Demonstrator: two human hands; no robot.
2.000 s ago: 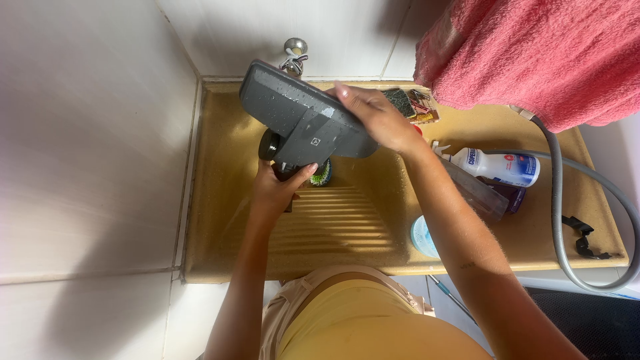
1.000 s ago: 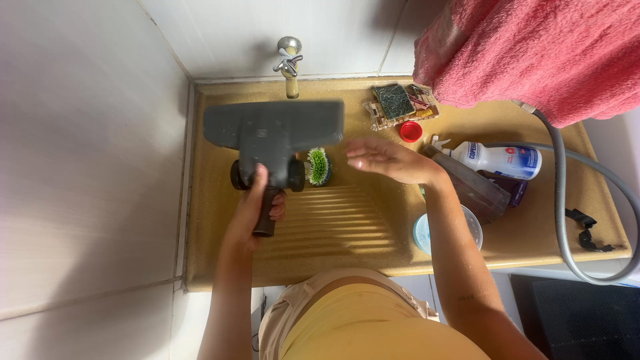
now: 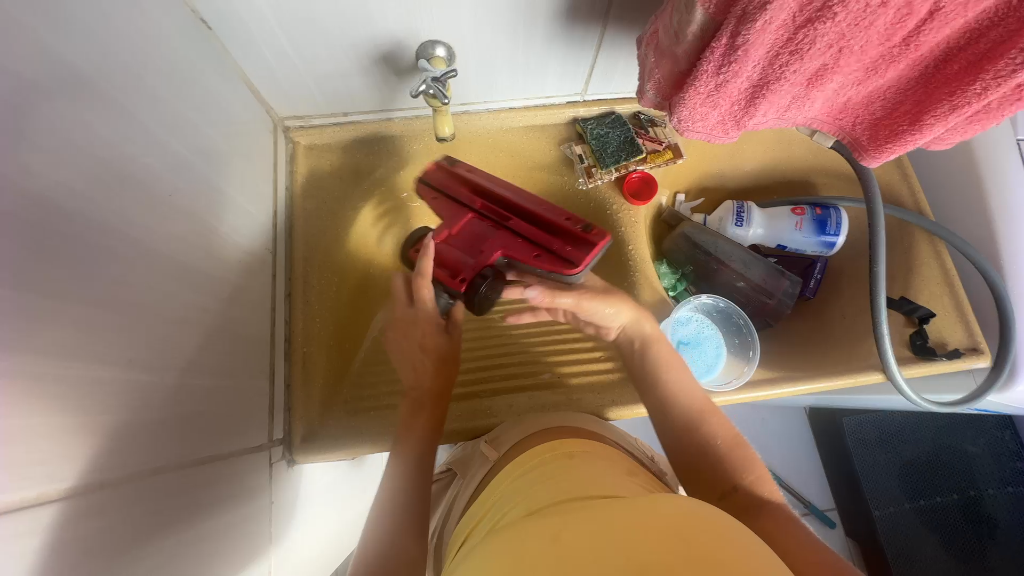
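Note:
A vacuum cleaner's floor head is held over the yellow laundry sink, its red underside and black wheels facing up. My left hand grips it by the neck beside the left wheel. Below the head's right part is my right hand, fingers spread near the right wheel; whether it touches the head cannot be told. The chrome tap is on the wall behind. The green bristled brush is not visible now.
Right of the basin lie a scouring sponge, red cap, spray bottle, translucent dark plastic part and tub of blue suds. A grey hose loops at right below a hanging pink towel.
The floor head has turned over from its dark grey top to its red underside. My right hand, gripping it two seconds ago and apart from it one second ago, is now beneath it.

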